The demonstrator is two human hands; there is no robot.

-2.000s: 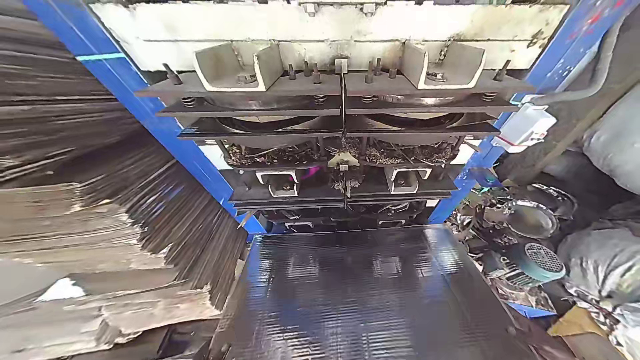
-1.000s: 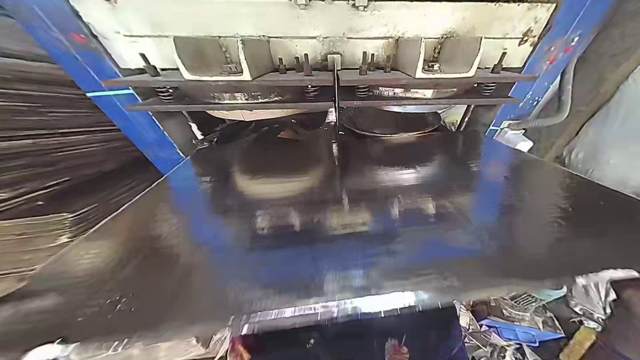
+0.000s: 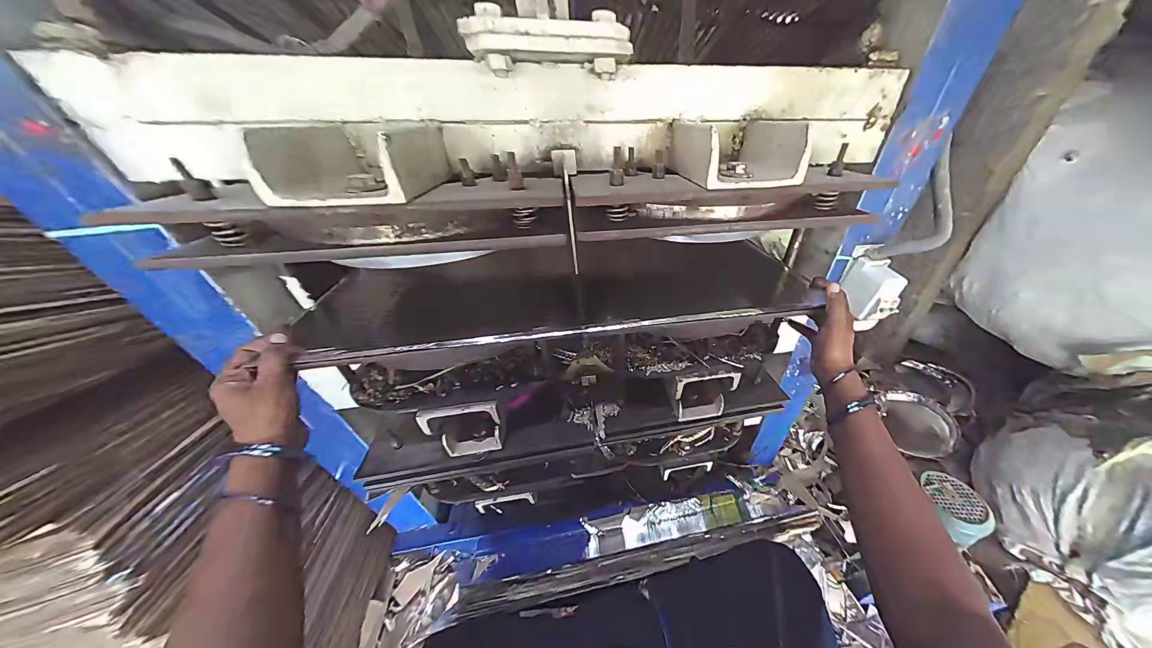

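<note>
A dark, glossy flat sheet (image 3: pixel 504 297) lies level between the upper dies and lower dies of a press with a blue frame and a cream crossbeam (image 3: pixel 504 90). My left hand (image 3: pixel 261 387) grips the sheet's near left corner. At the near right corner, my right hand (image 3: pixel 832 328) holds the edge with the thumb on top. A thin metal rod (image 3: pixel 571 216) hangs down from the crossbeam in front of the sheet's middle. Coiled springs (image 3: pixel 225 234) sit between the upper plates. The sheet's far edge is hidden under those plates.
Stacked brown sheets (image 3: pixel 90 378) stand at the left. Scraps and trimmings (image 3: pixel 423 594) lie around the press's base. On the right are a grey switch box (image 3: pixel 873 288), round metal pans (image 3: pixel 913 423), a green motor cover (image 3: pixel 958 504) and large pale sacks (image 3: pixel 1053 225).
The dark sheet, lower and spread wide toward me a second ago, now lies farther in, between the upper and lower dies. Both my hands have come into clear view on its near corners.
</note>
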